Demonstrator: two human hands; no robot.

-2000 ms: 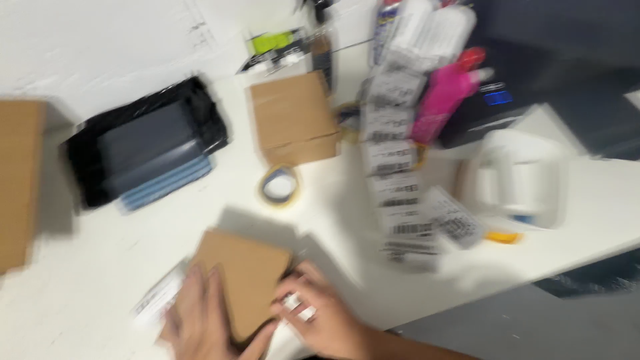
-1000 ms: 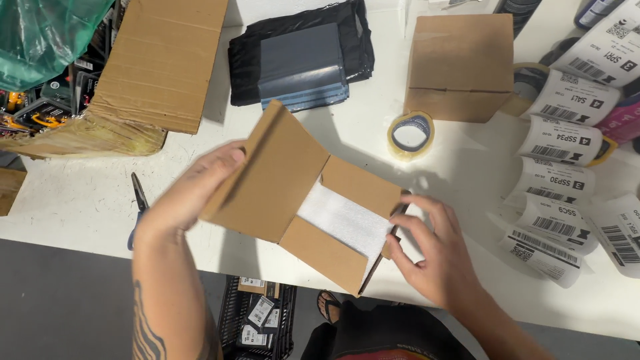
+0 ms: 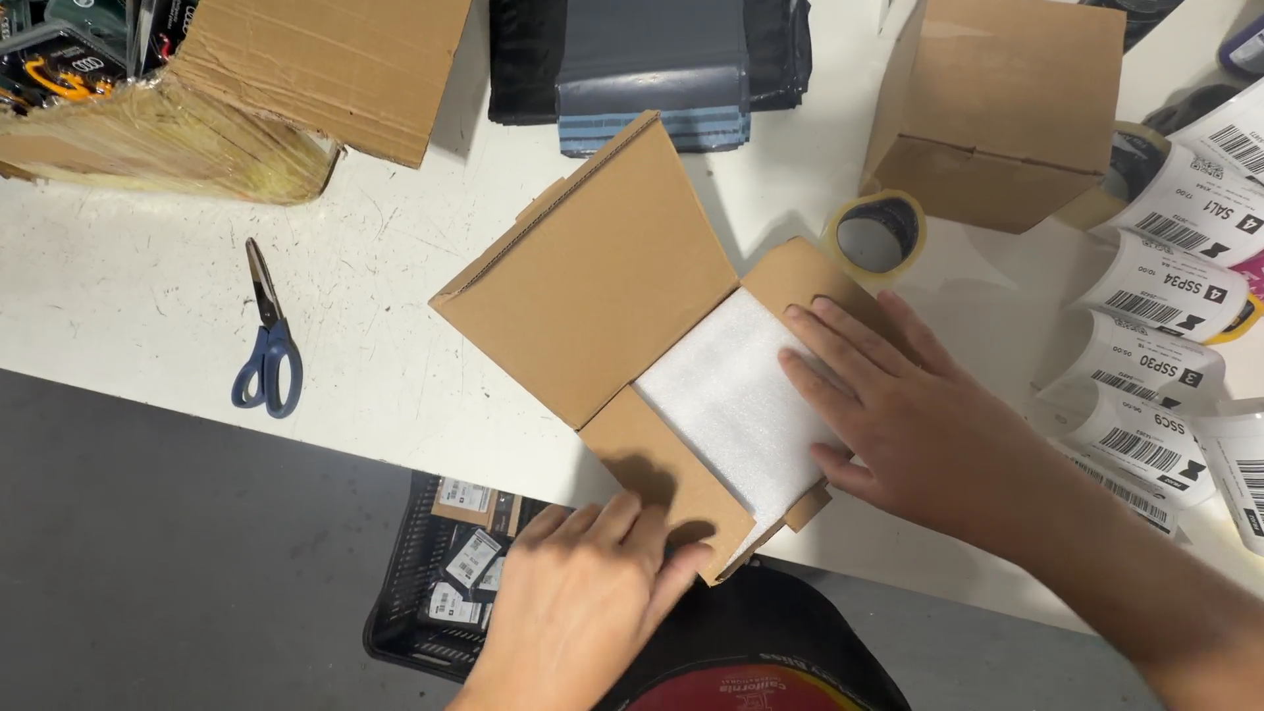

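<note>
An unfolded cardboard box [image 3: 592, 276] lies at a slant near the table's front edge, its lid raised toward the upper left. White foam sheet [image 3: 731, 385] fills its inside. My right hand [image 3: 879, 405] lies with spread fingers over the right side flap and the edge of the foam. At the near side flap is my left hand [image 3: 602, 573], fingers bent and thumb apart; whether its fingertips grip the cardboard is hidden. A roll of clear tape [image 3: 876, 234] lies just beyond the right flap.
Blue-handled scissors [image 3: 267, 346] lie at left, below a large carton [image 3: 326, 69]. Plastic mailers [image 3: 652, 69] lie at the back, a closed cardboard box [image 3: 1007, 99] at back right, printed labels [image 3: 1145, 355] at right. A black crate [image 3: 425, 592] stands below the table edge.
One second ago my left hand held the box's lid; now it is at the near flap. My right hand has moved onto the foam and right flap. The view has shifted.
</note>
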